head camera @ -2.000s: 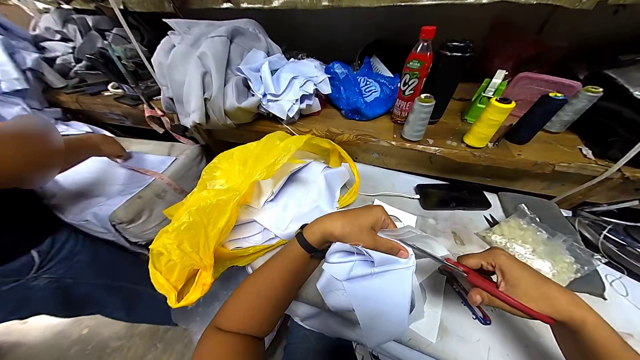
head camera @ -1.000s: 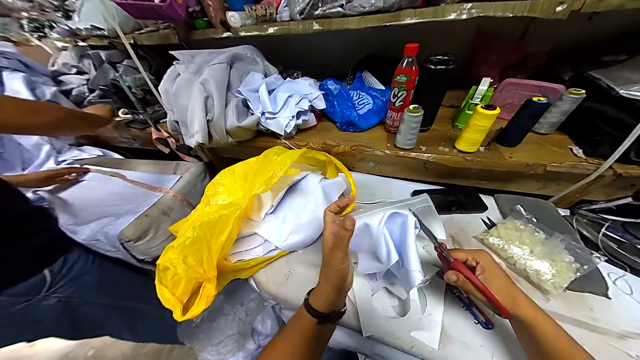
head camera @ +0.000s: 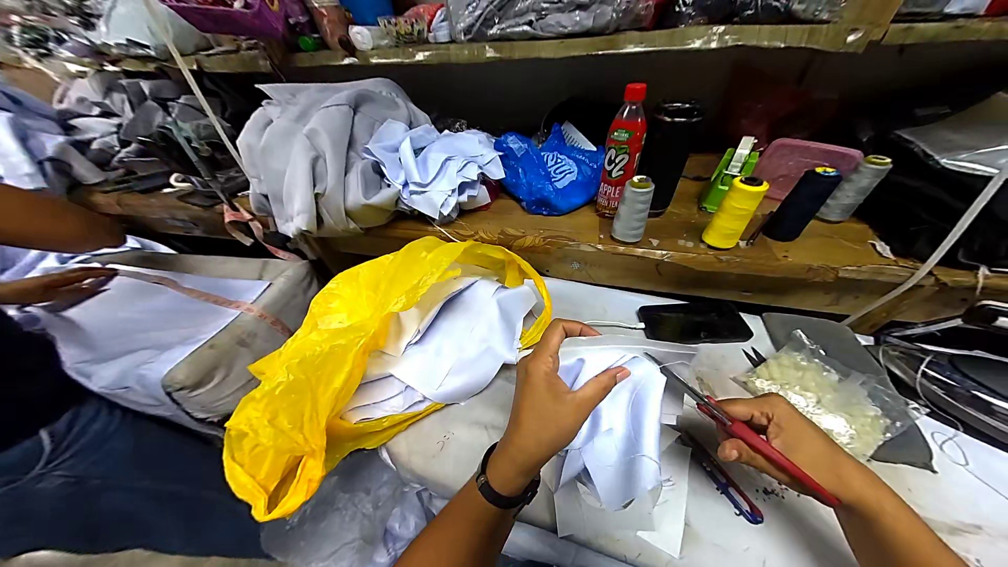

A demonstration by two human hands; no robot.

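Observation:
My left hand, with a dark band at its wrist, pinches the upper edge of a light blue-white fabric piece lying over white paper. In my right hand are red-handled scissors, their blades pointing up and left toward the fabric's upper right edge. Whether the blades touch the cloth cannot be told. Below the scissors rests a second pair of scissors or snips with blue and red handles. A yellow plastic bag holding cut fabric pieces lies left of my left hand.
Behind the work surface, a wooden shelf bears a red bottle, thread cones and a blue bag. A phone and a clear bag of pale pieces lie at right. At left, a person's hands rest near a measuring tape.
My left hand, raised beside the fabric with nothing in it a second ago, now grips the fabric's upper edge. The fabric has been lifted partly off the paper. The red-handled scissors stay in my right hand.

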